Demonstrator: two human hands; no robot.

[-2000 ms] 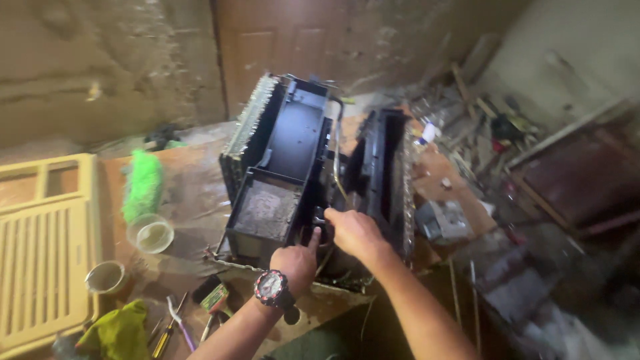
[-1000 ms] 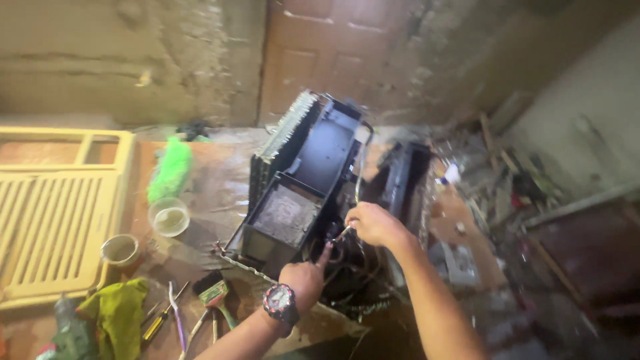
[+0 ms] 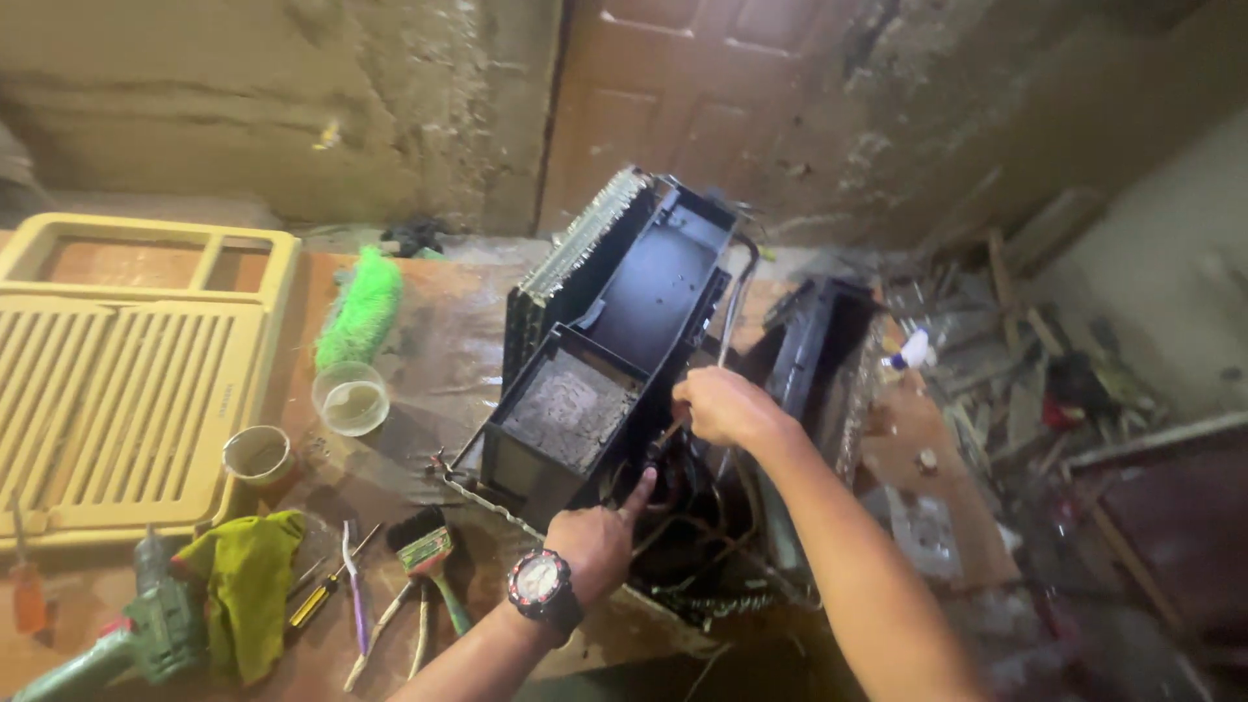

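An opened window air conditioner (image 3: 653, 283), with finned coils and a black housing, lies on the table. My left hand (image 3: 595, 546), with a watch at its wrist, points its index finger into the dark interior among wires, at the unit's near side. My right hand (image 3: 726, 405) is closed around a thin tool, perhaps a brush or screwdriver, whose tip reaches toward that finger; blur hides its exact kind. A bent metal tube (image 3: 736, 302) runs just above the right hand. Grey dirty material (image 3: 570, 405) fills a compartment of the housing.
At left lie a yellow slatted front grille (image 3: 146, 390), a green fluffy duster (image 3: 361, 307), two plastic cups (image 3: 351, 398), a green power drill (image 3: 161, 624), a yellow-green cloth (image 3: 249, 590), a screwdriver (image 3: 317, 600) and a paintbrush (image 3: 424, 546). Wood scraps (image 3: 1024, 380) lie at right.
The thin tool in my right hand shows more plainly than two seconds ago. Both hands stay at the same part of the unit. The view has shifted somewhat.
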